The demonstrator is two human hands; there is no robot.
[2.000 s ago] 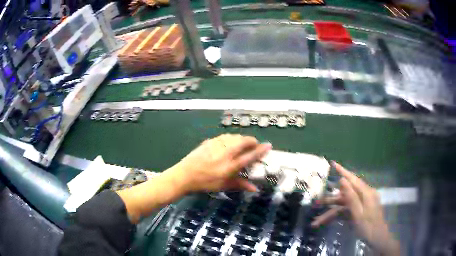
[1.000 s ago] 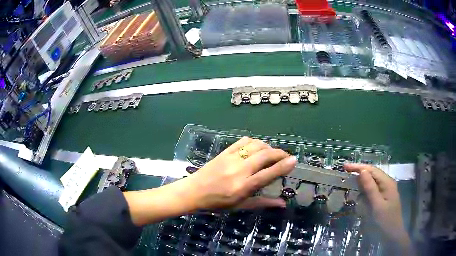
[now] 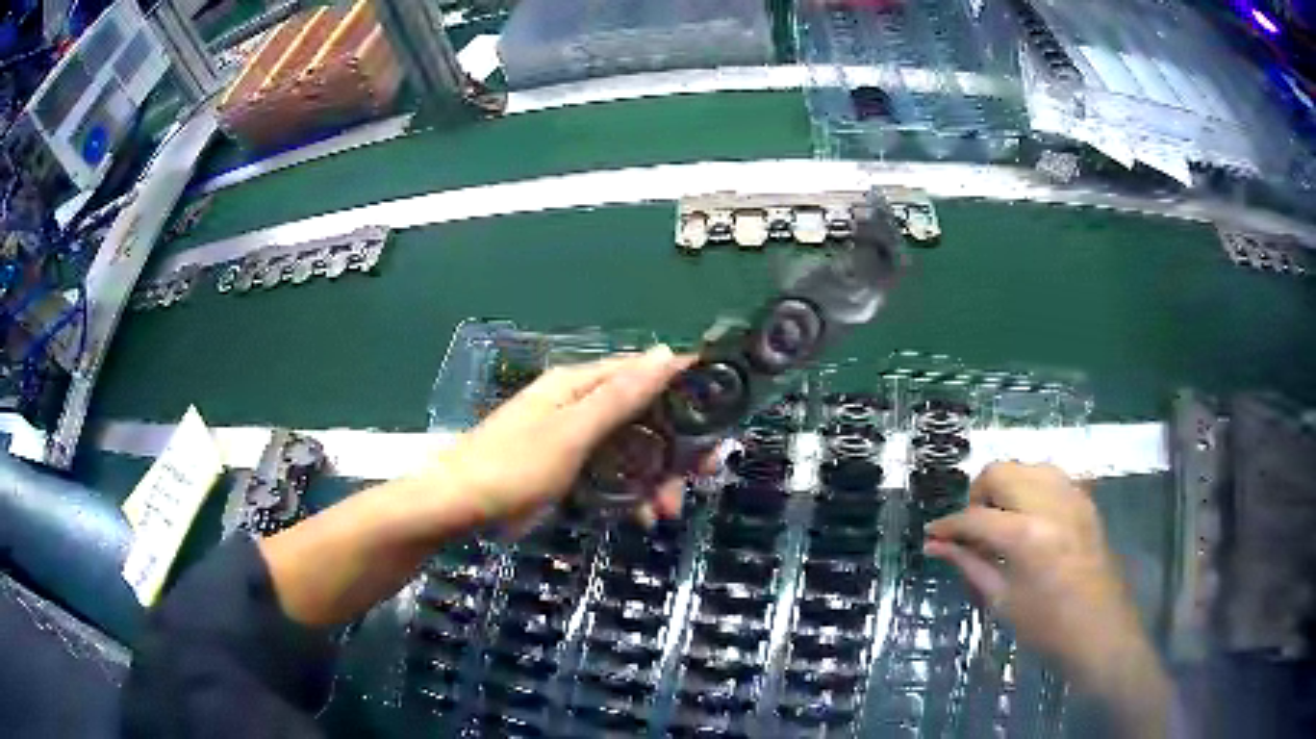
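Note:
My left hand [image 3: 570,433] holds a fixture [image 3: 743,368] tilted up to the right above the tray. Black ringed discs [image 3: 790,334] show in its seats, and its far end is blurred. My right hand [image 3: 1032,556] is over the right side of the tray with thumb and fingertips close together. Whether a part is between them cannot be told. The clear blister tray [image 3: 484,347] lies in front of me, its columns of pockets full of black ringed parts [image 3: 856,433].
Other fixtures lie on the green belt [image 3: 549,303]: one at centre back [image 3: 722,220], some at left [image 3: 306,263]. A pale paper slip [image 3: 173,498] and a fixture [image 3: 274,479] are left of the tray. Dark metal strips [image 3: 1201,520] stand at right. Clear trays [image 3: 924,87] lie beyond.
The fixture has turned from lying level between both hands to tilted in my left hand, ringed discs showing. My right hand has come off it and moved down. The view has shifted.

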